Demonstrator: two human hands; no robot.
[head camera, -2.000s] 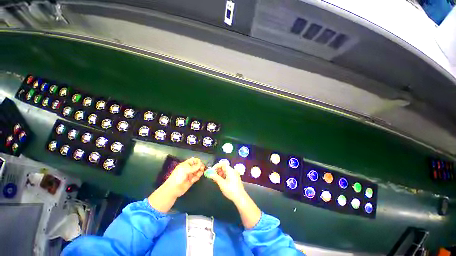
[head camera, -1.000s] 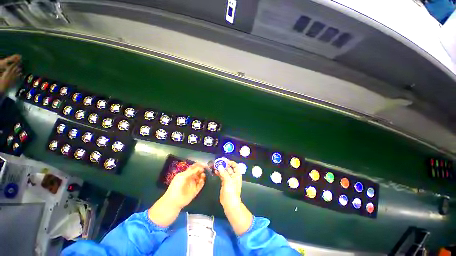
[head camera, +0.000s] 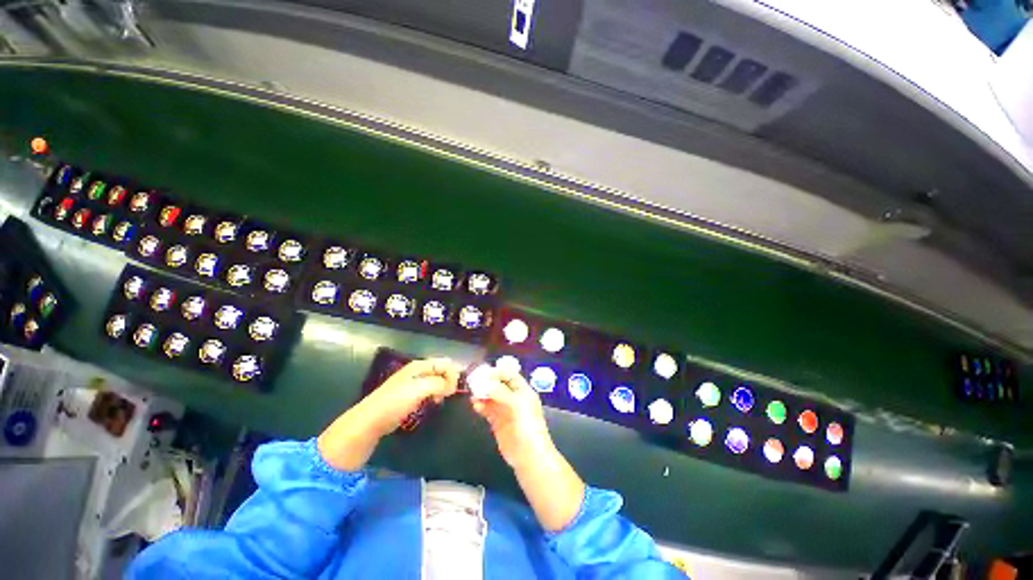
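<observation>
My right hand holds a round unit with a bright white face between its fingertips. My left hand is at its left side, thumb and finger pinched together on a tiny dark or reddish bit too blurred to make out clearly. The fingertips of both hands nearly meet. A black parts box with a reddish mass lies under my left hand, mostly covered. Just beyond my right hand is a black ten-place tray of lit round units, with a gap in its back row.
Another tray of coloured units continues to the right. Trays of metallic-faced units run to the left, with one nearer tray. All lie on the green belt below a grey hood. An orange disc is far left.
The face of the held unit and several tray units have changed colour. My left hand has moved up and covers more of the parts box. Another person's hand at far left is gone; an orange disc shows there.
</observation>
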